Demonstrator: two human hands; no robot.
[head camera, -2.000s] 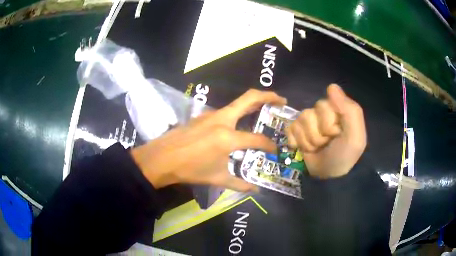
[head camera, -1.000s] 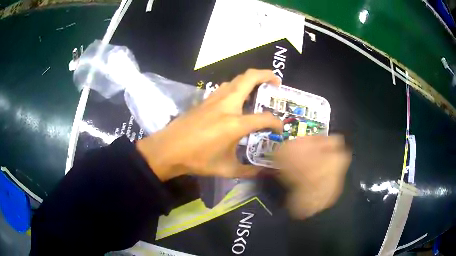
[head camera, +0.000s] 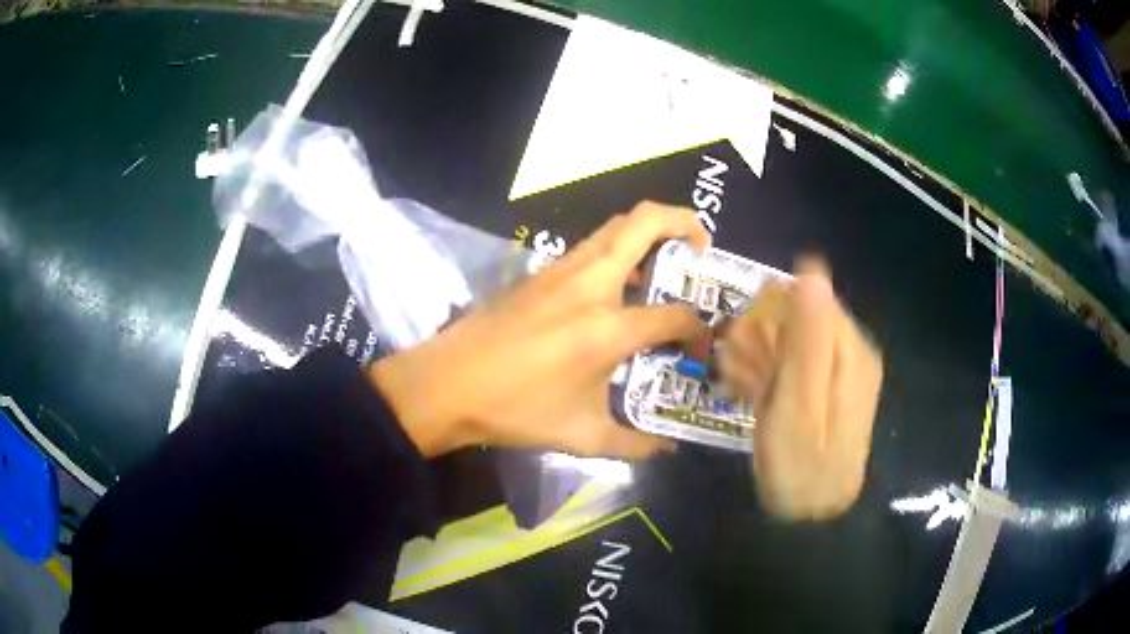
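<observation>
The white power strip housing lies open side up over the mat, with metal and blue parts showing inside. My left hand grips its left end, with the thumb or a finger reaching over the inside. My right hand is blurred over the housing's right part, fingertips at the inner parts; whether it holds something small cannot be seen. It hides the housing's right end. The bagged cord runs up left from the housing to a white plug.
The black printed mat has pale tape round its edges. A bright green conveyor belt runs beyond it. A blue object is at the left edge. A small white item lies on the belt at the far right.
The housing was partly hidden and tilted at first, then showed more fully; now my right hand covers its right end again. My right hand has risen from the housing's lower edge to over its inside.
</observation>
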